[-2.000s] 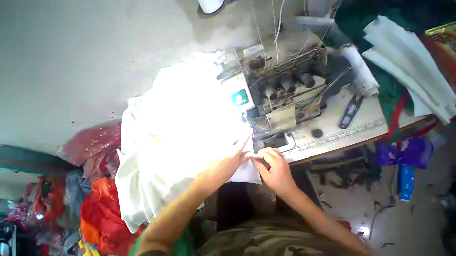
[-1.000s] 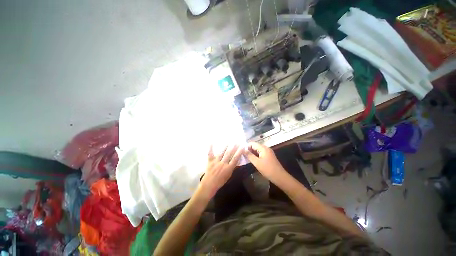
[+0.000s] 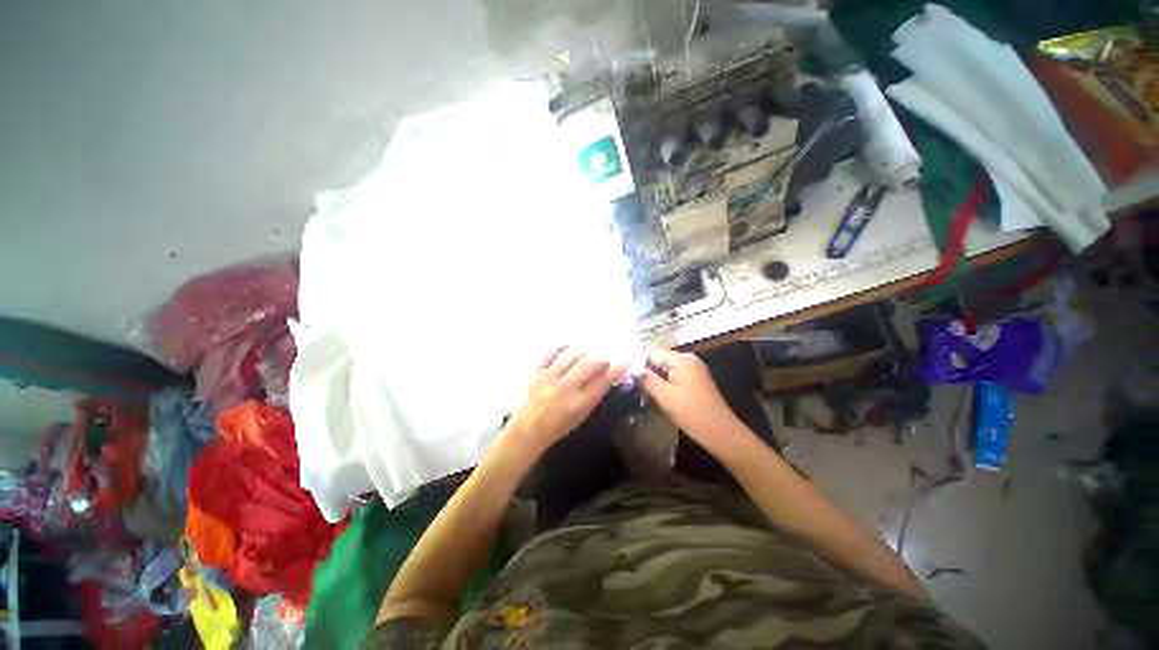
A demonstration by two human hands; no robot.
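Observation:
A large white fabric piece (image 3: 470, 279), strongly overexposed, lies over the table left of the overlock machine (image 3: 725, 152) and hangs down at the front left. Its right edge runs beside the green-labelled head. My left hand (image 3: 568, 396) lies on the fabric's front corner with its fingers bent around the edge. My right hand (image 3: 683, 391) pinches the same corner, close beside the left fingertips. Both hands are at the table's front edge, below the needle area. Glare hides the needle area and fabric detail.
Blue-and-dark snips (image 3: 855, 221) lie on the table right of the machine, near a white roll (image 3: 882, 133). Folded white pieces (image 3: 1004, 121) lie on dark green cloth farther right. Red cloth (image 3: 261, 502) is heaped left. A purple item (image 3: 989, 353) and blue packet (image 3: 993, 425) are lower right.
My fingers have moved from spread and flatter on the fabric to more curled at its corner. The hands remain close together there. The camera view has shifted.

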